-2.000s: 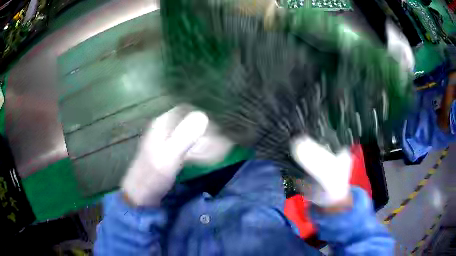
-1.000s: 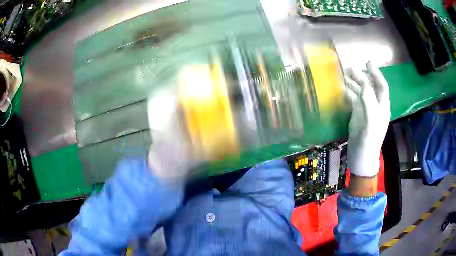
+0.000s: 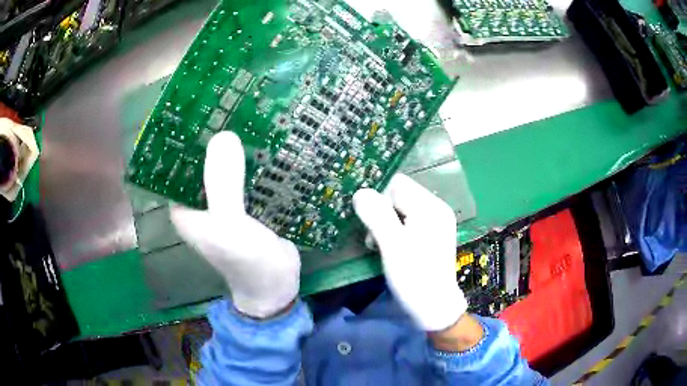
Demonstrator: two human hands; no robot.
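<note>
A large green circuit board is held tilted above the bench, its side with silvery solder points and small flat parts facing me. It has no black frame. My left hand, in a white glove, grips the board's lower left edge, thumb lying on its face. My right hand, also gloved, holds the lower right edge with thumb and fingers. The fingers behind the board are hidden. The grey-green pad shows beneath the board.
Other boards lie at the back right beside a narrow black box. A red-lined tray with a board is below the bench at right. Loaded pallets are at upper left, a black tray at left.
The blurred board with yellow parts showing is now turned to its solder side and has moved up and left. My right hand has moved left onto its edge.
</note>
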